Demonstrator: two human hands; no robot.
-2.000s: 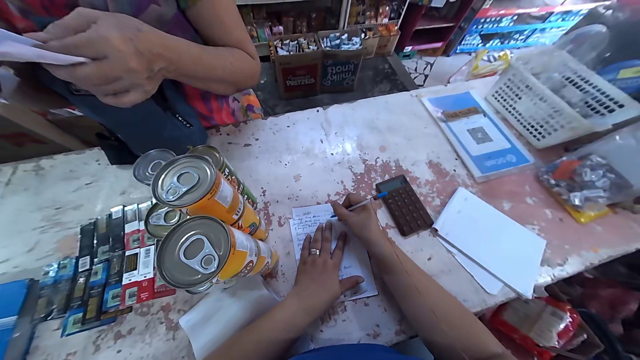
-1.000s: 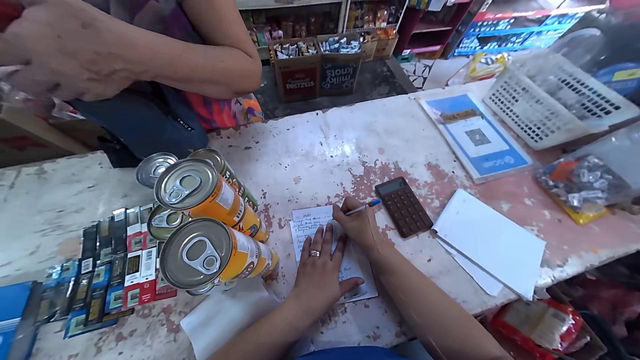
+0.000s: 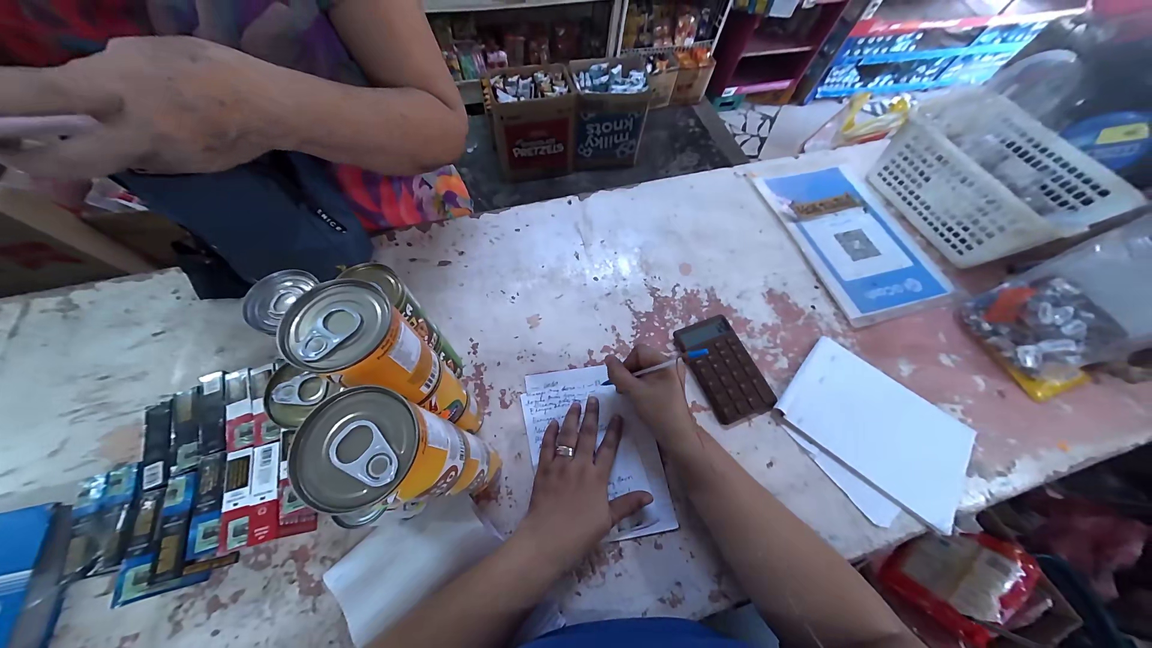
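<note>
My left hand (image 3: 576,468), with a ring on one finger, lies flat with fingers spread on a handwritten sheet of paper (image 3: 643,486). Above it to the right, my right hand (image 3: 655,396) grips a ballpoint pen (image 3: 661,365), its tip at the upper part of the sheet. A brown calculator (image 3: 725,369) lies just right of that hand. Stacked food cans with pull tabs (image 3: 355,447) stand left of the sheet, beside rows of small cigarette-like packs (image 3: 211,468). A blank white sheet (image 3: 409,567) is partly under my left forearm.
Across the worn painted counter (image 3: 558,261) stands a person (image 3: 360,108) with a dark bag (image 3: 270,225). White paper sheets (image 3: 877,432), a blue framed panel with a printed code (image 3: 855,243), a white plastic basket (image 3: 954,189) and a bag of small items (image 3: 1044,324) occupy the right side.
My right hand and pen have shifted slightly on the sheet, while my left hand stays in place. The other person's hands and forearm have moved.
</note>
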